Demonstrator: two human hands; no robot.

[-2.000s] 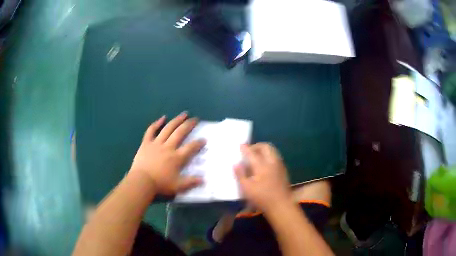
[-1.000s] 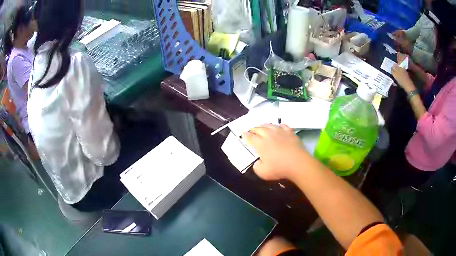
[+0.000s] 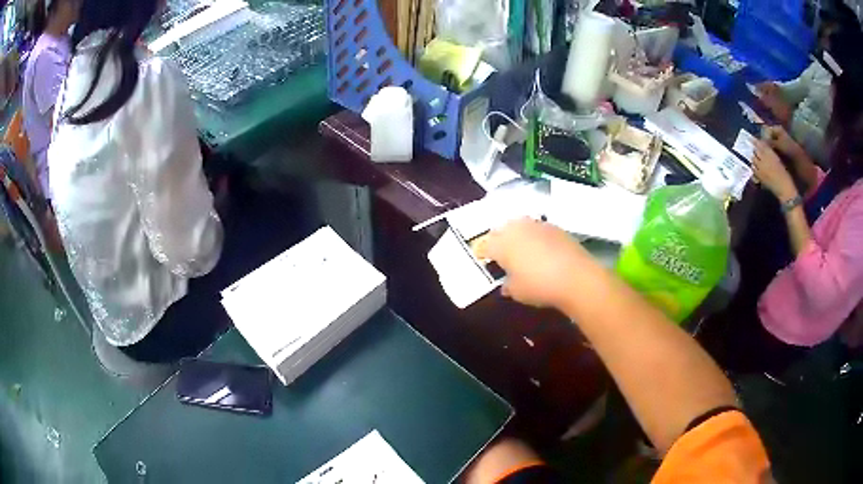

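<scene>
My right hand [image 3: 535,260] reaches over the brown desk, its fingertips at the dark edge of a white backing sheet [image 3: 461,272]. The fingers partly cover that edge, and I cannot tell if they pinch anything. My left hand is out of the picture. A white printed sheet [image 3: 374,463] lies on the dark-green table [image 3: 431,378], cut off by the bottom edge. A thick stack of instruction sheets [image 3: 308,293] stands at that table's back edge, with a black smartphone [image 3: 224,388] beside it.
A green-labelled drink bottle [image 3: 677,246] stands right of my forearm. Behind are a blue file rack [image 3: 378,57], a green circuit board [image 3: 563,153] and small boxes [image 3: 629,156]. A person in white [image 3: 142,198] sits left; a person in pink [image 3: 818,255] sits right, hands raised.
Two seconds ago both hands were on a white sheet on the green table. The view has since turned to the desk. Over the last second, my right hand stays at the backing sheet, its fingers slightly shifted.
</scene>
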